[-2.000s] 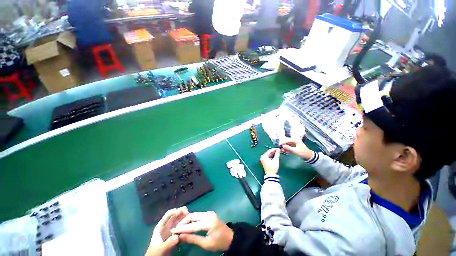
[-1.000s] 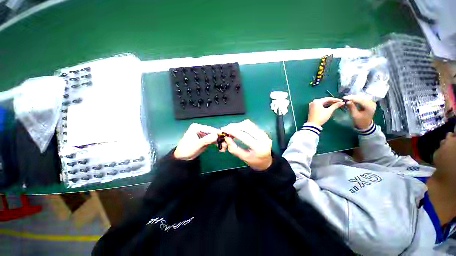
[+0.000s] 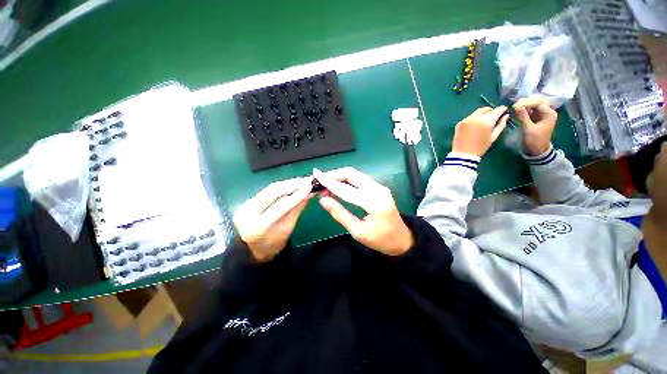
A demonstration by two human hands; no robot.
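My left hand and my right hand meet at their fingertips in front of my chest. Between the fingertips they hold a small black unit, mostly hidden by the fingers. Just beyond my hands lies the black foam tray, with rows of black units standing in it. To the left is a clear blister tray with black units in rows. A white sheet covers its middle.
A black-handled tool with a white lumpy head lies right of the foam tray. Yellow-and-black parts, a clear bag and stacked trays are at right. A neighbour in grey works there. Another bag and a blue bin are at left.
The view has swung from the neighbour down to the bench, then shifted slightly. My fingers have closed further around the small unit, which showed more, with an orange part, a second ago.
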